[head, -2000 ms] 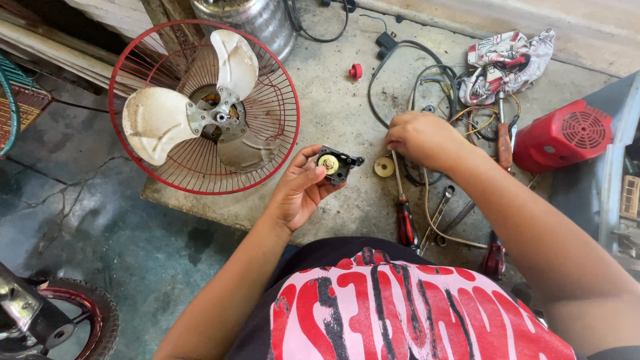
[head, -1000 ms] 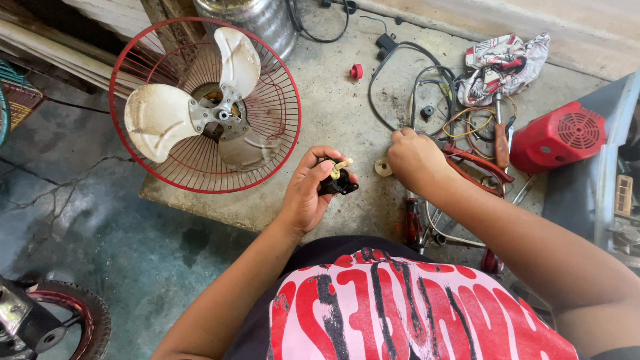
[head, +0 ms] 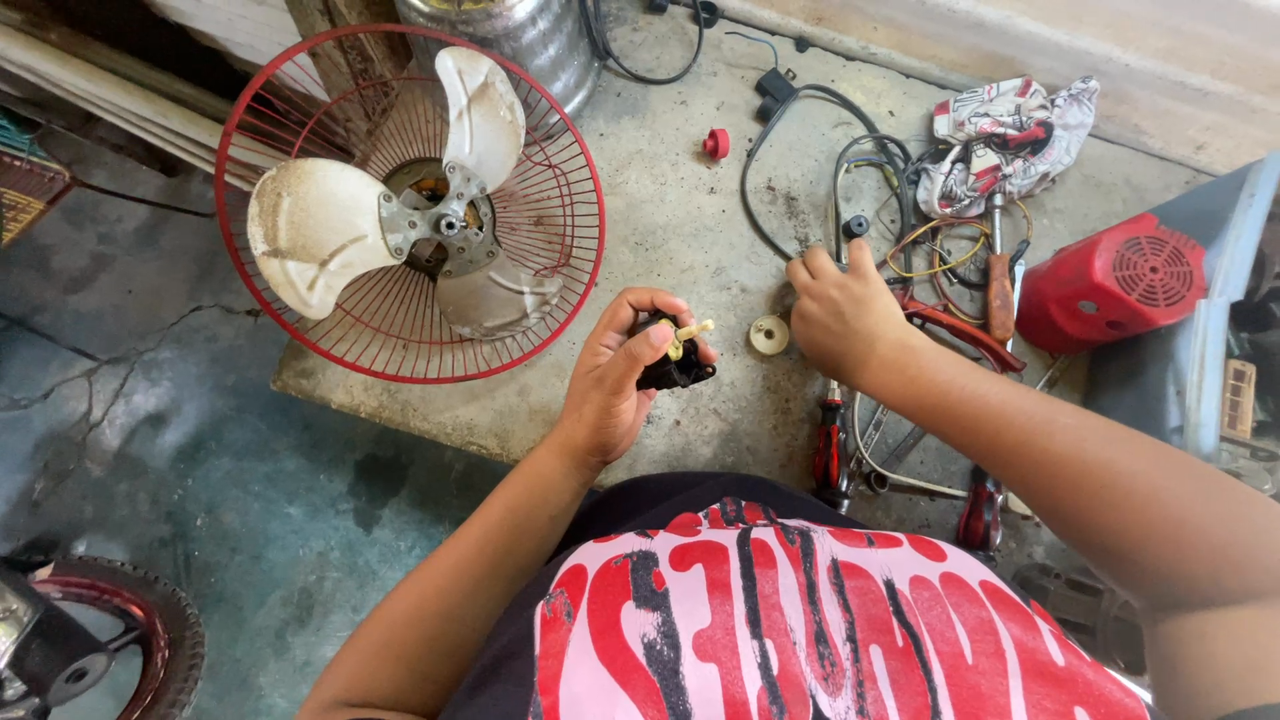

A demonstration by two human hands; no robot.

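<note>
A small black plastic housing [head: 678, 372] with a cream plastic shaft piece [head: 692, 332] on it sits in my left hand [head: 625, 375], the thumb pressed over it. My right hand [head: 840, 310] is low over the concrete slab among the tools, fingers bent down; whether they hold anything is hidden. Just left of it lies a round cream plastic gear [head: 769, 335]. A small black knob [head: 855, 227] is beyond its fingertips. Red-handled pliers [head: 965, 335] lie to its right, partly under the forearm, and a red-and-black screwdriver [head: 831, 450] points up towards the wrist.
A fan with dirty white blades [head: 320, 235] and a red wire guard [head: 598, 215] stands at left. Black cable [head: 750, 190], a red cap [head: 716, 144], a crumpled cloth [head: 1000, 150], a wooden-handled screwdriver [head: 1001, 300] and a red vented housing [head: 1110, 285] lie on the slab [head: 650, 240], near a grey bin [head: 1150, 385].
In my left hand the black housing has turned, so its round cream face no longer shows and a cream shaft sticks out. The red-handled pliers, unseen two seconds ago, now show beside my right hand.
</note>
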